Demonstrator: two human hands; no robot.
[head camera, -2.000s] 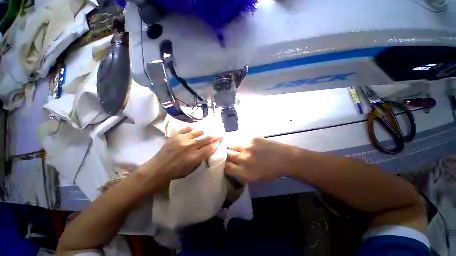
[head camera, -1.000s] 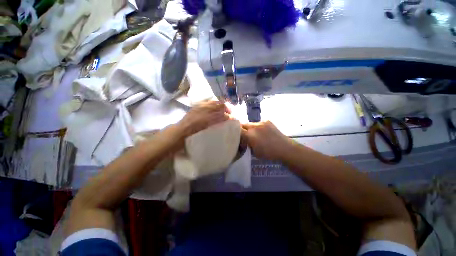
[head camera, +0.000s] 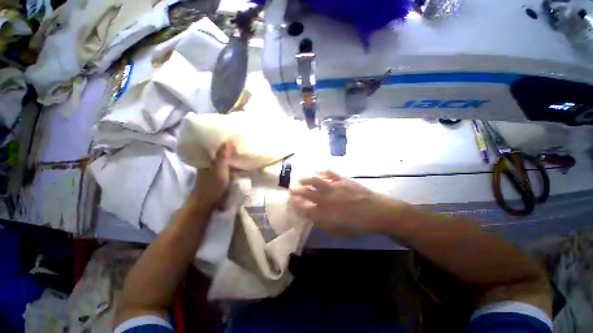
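Cream cloth (head camera: 260, 140) lies in front of and left of the needle area of the white sewing machine (head camera: 416, 58), with its lower part hanging over the table edge. My left hand (head camera: 218, 175) holds the cloth at its left part, the fingers partly hidden by it. My right hand (head camera: 331, 198) is at the cloth's right side, below the foot, its fingers curled and blurred; whether it grips cloth is unclear. A small black thing (head camera: 285, 174) shows on the cloth between the hands. The needle area is washed out by light.
A grey oval part (head camera: 230, 75) hangs left of the head. White cloth (head camera: 140, 133) lies bunched at left, with a cream heap (head camera: 97, 32) behind. Shears (head camera: 513, 182), a thin pen-like thing (head camera: 480, 142) and a red-handled tool (head camera: 558, 160) lie right. Purple fluff (head camera: 367, 13) is on the machine.
My left hand has moved left and down, away from the foot, and the cream cloth is opened out between the hands. My right hand has moved slightly down. The black thing now shows.
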